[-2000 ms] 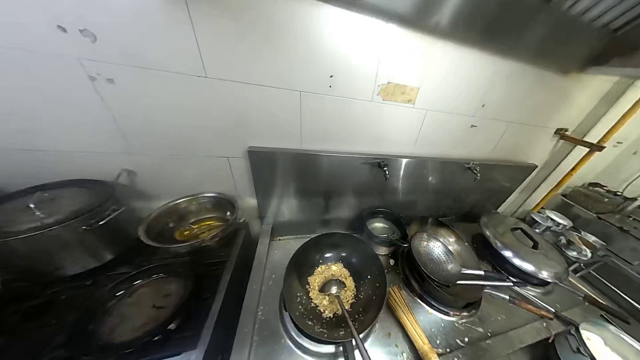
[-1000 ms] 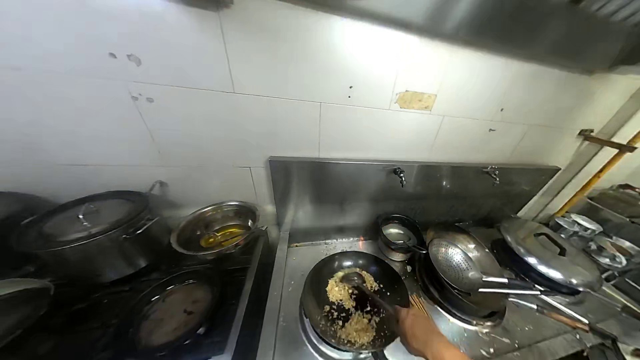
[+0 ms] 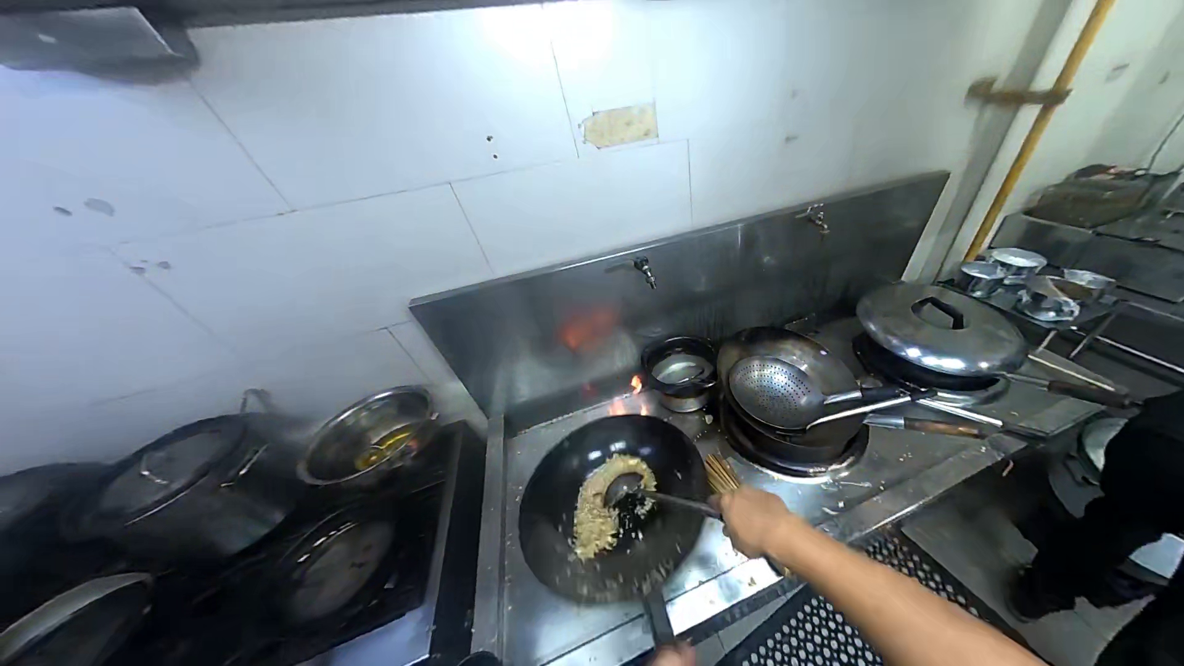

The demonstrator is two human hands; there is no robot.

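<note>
My right hand (image 3: pixel 754 523) grips the handle of a metal ladle (image 3: pixel 626 490), whose bowl rests among golden rice-like grains (image 3: pixel 597 523) in a black wok (image 3: pixel 555 499). At the bottom edge of the view my left hand (image 3: pixel 673 655), mostly cut off, is closed on the wok handle (image 3: pixel 659 618). The wok is tilted over the burner, and some grains look blurred near its front wall. Flames (image 3: pixel 634 398) show behind the wok. Just right of it lies a bamboo brush (image 3: pixel 721 474), partly hidden by my right hand.
Right of the wok stand a small pot (image 3: pixel 680 370), a perforated skimmer (image 3: pixel 775 393) on stacked woks and a lidded wok (image 3: pixel 942 328). On the left are a large pot (image 3: pixel 199 490) and a steel bowl (image 3: pixel 370 435). A person in dark clothes (image 3: pixel 1124 490) stands at far right.
Both hands have come into view since the oldest frame; one second ago only the right hand showed. The wok now tilts, and flames show more behind it. The grains have shifted.
</note>
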